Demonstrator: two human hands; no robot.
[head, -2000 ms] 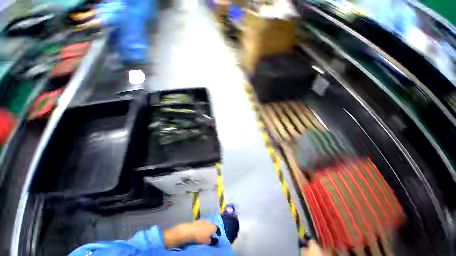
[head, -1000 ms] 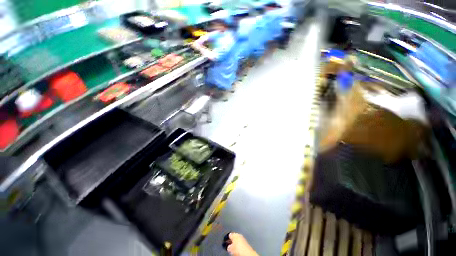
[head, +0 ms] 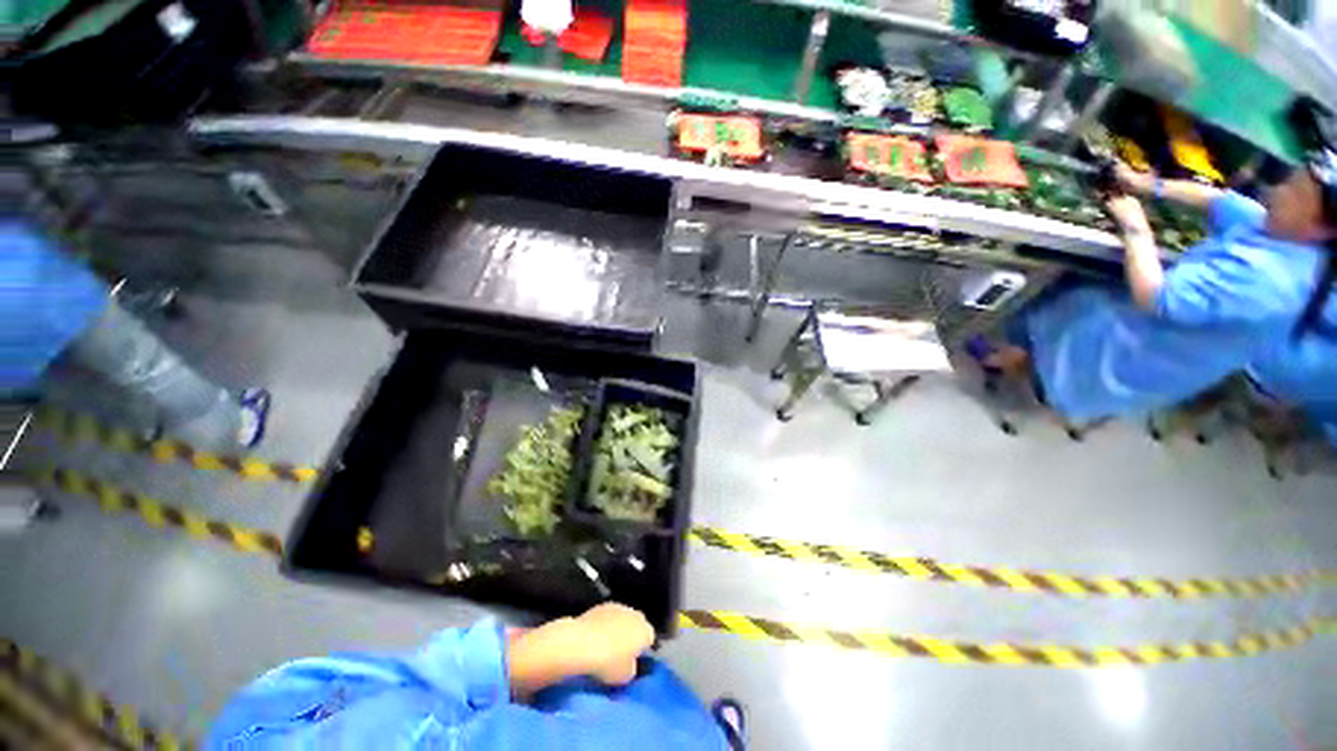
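Note:
A large black bin (head: 425,580) stands at the centre. It holds a heap of yellow-green parts (head: 540,473) on the right side and a smaller black bin (head: 587,506) with more light green parts (head: 635,455). My left hand (head: 590,647), in a blue sleeve, is at this bin's near right rim with its fingers curled. Whether it touches or grips the rim cannot be told. My right hand is not in view.
Another black bin (head: 418,220) stands behind, by the metal-edged line (head: 572,144). Red sheets with boards (head: 887,156) lie on the line. A stool (head: 883,345) stands right of the bins. A person (head: 1173,330) works at far right; another person's leg (head: 169,385) is at left. Yellow-black tape (head: 938,569) crosses the floor.
The view has turned left towards the line, so the bins now show side-on near the centre. The blurred hand at the bottom has left that spot; my left hand is now at the bin's near rim.

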